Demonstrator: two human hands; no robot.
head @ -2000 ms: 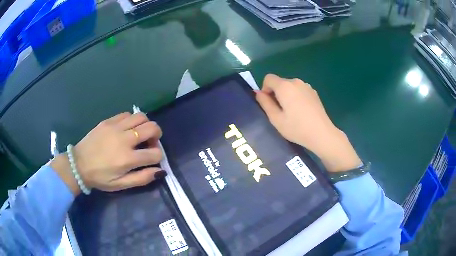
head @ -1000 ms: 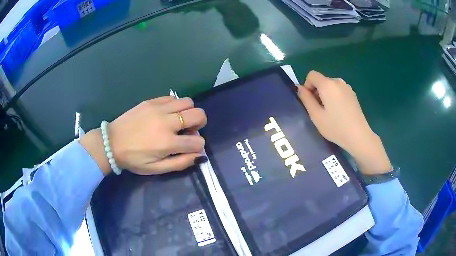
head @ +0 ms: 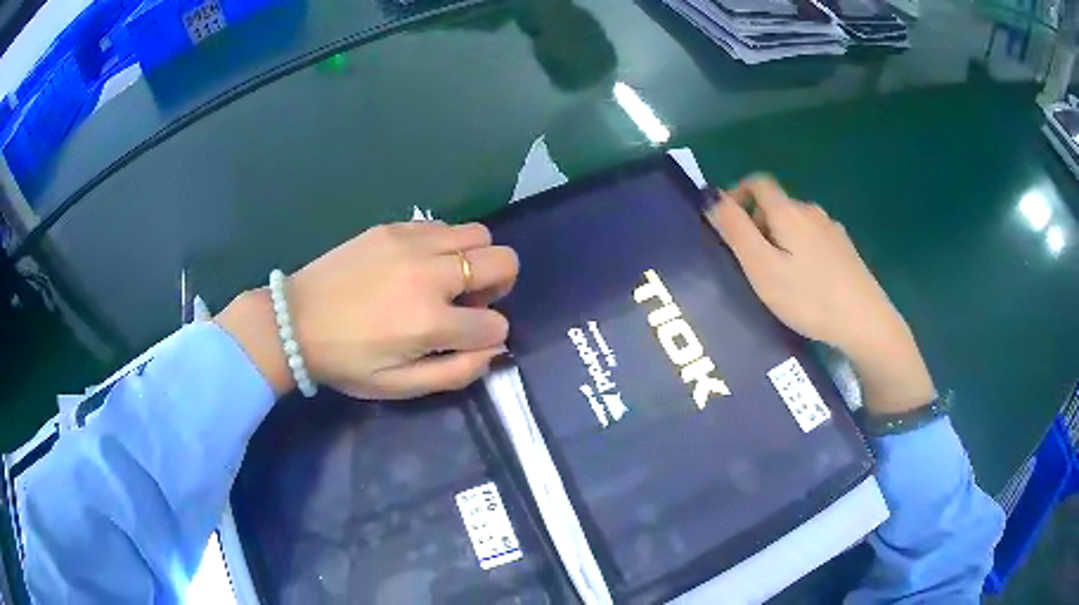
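Observation:
A tablet [head: 639, 473] lies face up on the right, its dark screen showing a yellow brand word and small white "android" text, with a barcode label [head: 799, 395]. White sleeves [head: 793, 553] stick out under it. A second dark tablet [head: 367, 496] lies to its left with its own label. My left hand [head: 396, 310] has bent fingers on the first tablet's left edge, over the gap between the two; its fingertips are partly hidden. My right hand [head: 799, 260] has thumb and finger at the tablet's upper right edge, slightly blurred. Whether it grips the edge is unclear.
Stacks of sleeved tablets [head: 769, 30] lie at the far side of the glossy green table [head: 391, 136]. Another stack [head: 1067, 128] is at the right rim. Blue crates stand beyond the table at upper left [head: 148, 53] and lower right [head: 1041, 508].
The view first shifted left, so the tablets appear farther right. Since one second ago my left hand moved slightly right over the tablet's edge. My right fingers shifted slightly at the upper right edge.

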